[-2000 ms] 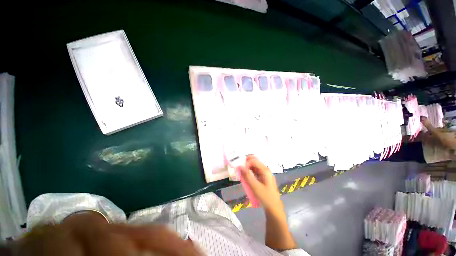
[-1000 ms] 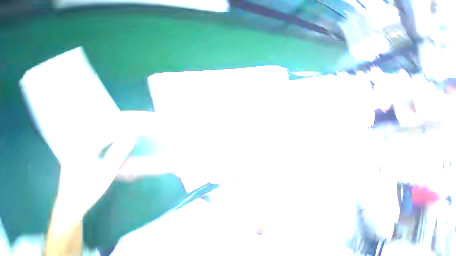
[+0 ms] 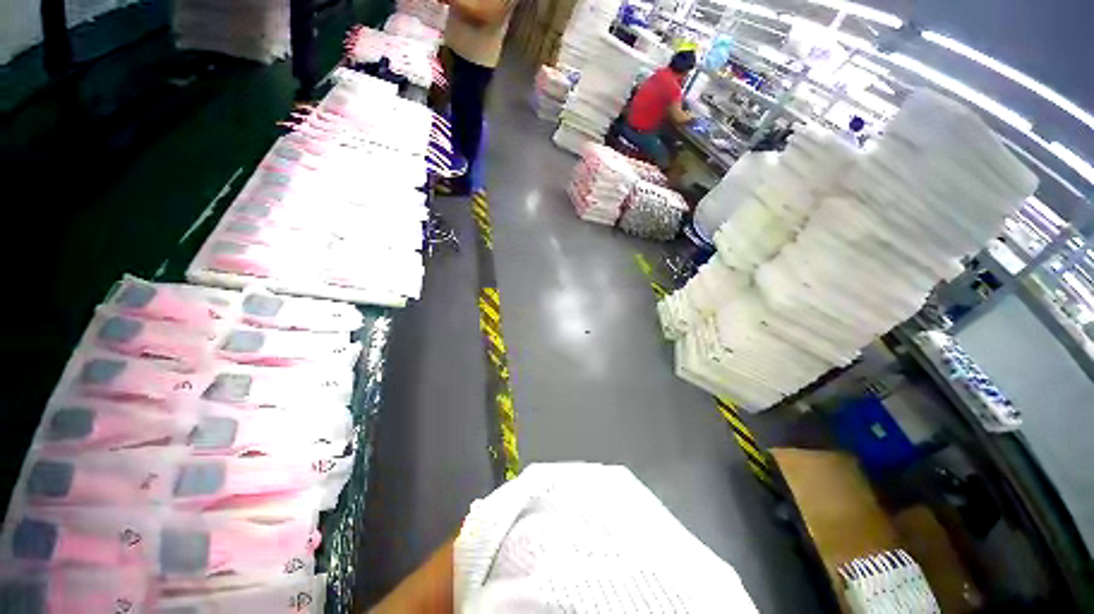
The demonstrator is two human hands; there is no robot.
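Bagged watches (image 3: 198, 480) lie in two rows on a tray at the lower left, with grey squares and pink straps showing through milky film and small dark marks on the bags. Their bag ends hang towards the aisle side of the bench. My white patterned sleeve (image 3: 588, 540) and a piece of bare forearm show at the bottom edge. The forearm reaches towards the tray, but the hand is cut off by the frame. My other hand is out of the picture.
Another full tray (image 3: 306, 292) lies farther along the green bench (image 3: 132, 216). A standing person (image 3: 478, 54) is beyond it. Across the aisle are tall white stacked trays (image 3: 828, 252), a seated person in red (image 3: 654, 114) and an open cardboard box (image 3: 828, 504).
The view has swung right to the aisle. The white bag stack and both hands have left the picture. The filled tray now shows at lower left, and the glare has gone.
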